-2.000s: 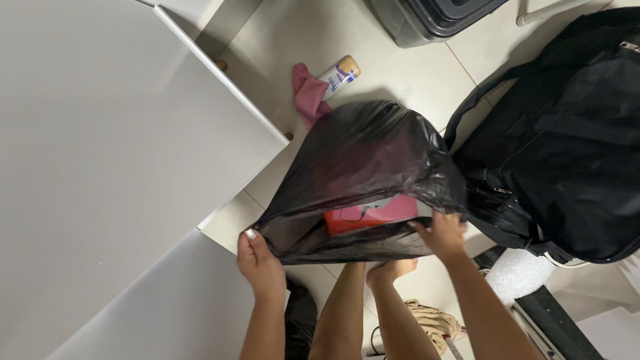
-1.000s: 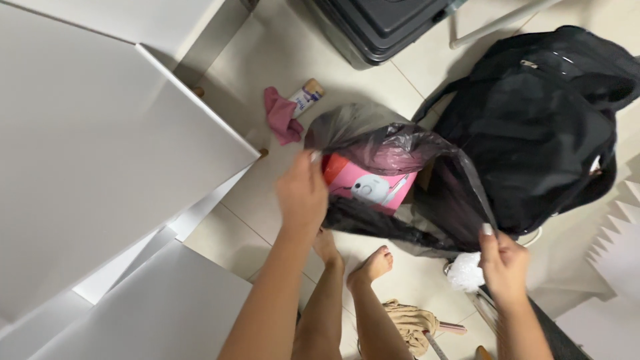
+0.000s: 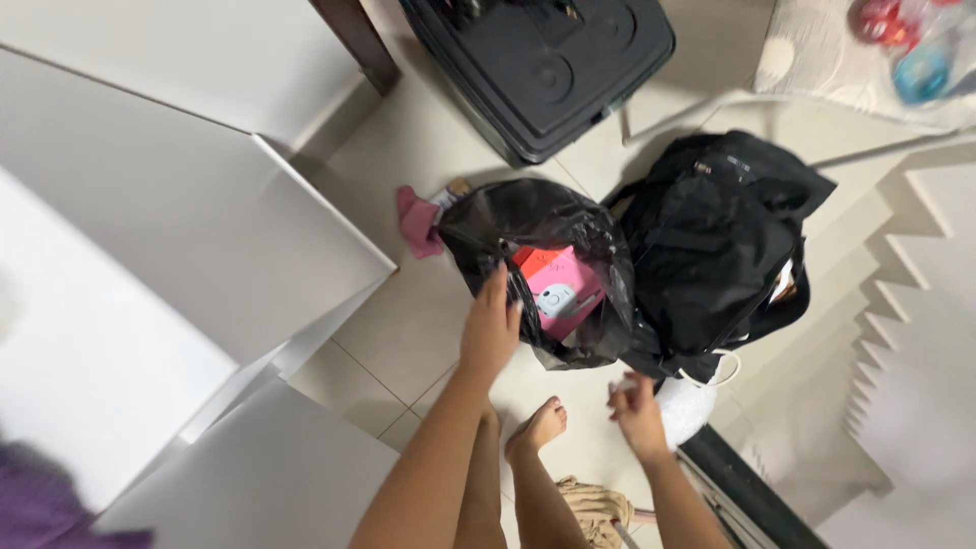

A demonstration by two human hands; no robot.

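Observation:
A black plastic bag (image 3: 526,202) stands on the tiled floor with its mouth open. Inside it lies a pink box (image 3: 570,282) with a picture of a white device, beside something orange-red (image 3: 537,263). My left hand (image 3: 492,320) is at the bag's left rim, fingers extended; whether it touches the plastic is unclear. Below and right of the bag, my right hand (image 3: 637,415) hovers apart from it with curled fingers, and I cannot tell whether anything is in them. A pink cloth (image 3: 418,223) and a partly hidden container (image 3: 450,196) lie just behind the bag's left side.
A black backpack (image 3: 709,252) leans against the bag's right side. Behind stands a lidded black plastic bin (image 3: 549,76). White cabinet panels (image 3: 198,221) fill the left. White bubble wrap (image 3: 685,404), a beige mop head (image 3: 595,507) and a dark rail (image 3: 747,480) are at lower right.
Both hands held the bag's rim one second ago. The right hand has let go and moved off it. The bag now stands upright, its mouth showing the pink box. The view now takes in more of the room.

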